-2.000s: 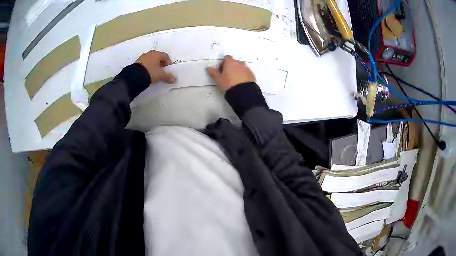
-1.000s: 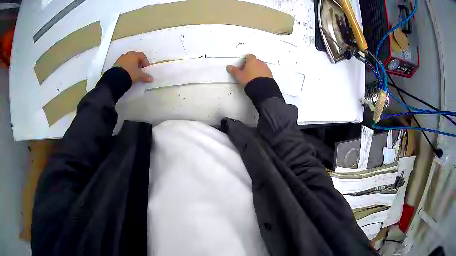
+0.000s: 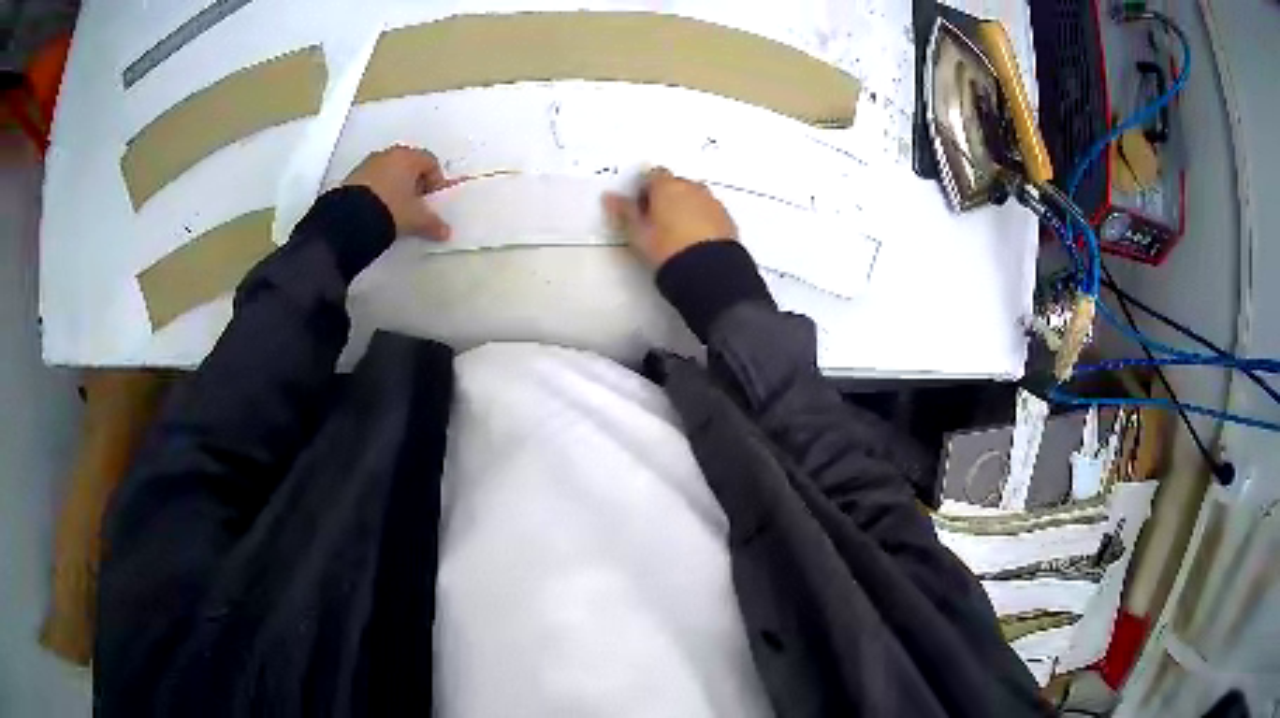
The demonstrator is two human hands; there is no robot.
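A white interlining strip (image 3: 534,211) lies on the white table in front of my body, with a thin khaki edge showing along its top left. My left hand (image 3: 403,194) holds its left part, fingers at the upper edge and thumb lower down. My right hand (image 3: 678,218) is on its right part with bent fingers; the fingertips are blurred. A long curved khaki waistband piece (image 3: 604,49) lies beyond my hands. Two more khaki ends lie at the left, an upper one (image 3: 225,124) and a lower one (image 3: 211,267), beside a slanting white strip (image 3: 326,140).
A steam iron (image 3: 969,119) with a yellow handle rests on a dark pad at the table's right. A red box-shaped device (image 3: 1140,232), blue hoses and cables are beyond it. Stacked cut strips (image 3: 1039,554) are at lower right. A grey ruler (image 3: 183,39) lies at the far left.
My right hand has moved left along the strip, closer to my left hand. My left hand stays at the strip's left part. The camera view has shifted, so the table appears farther right.
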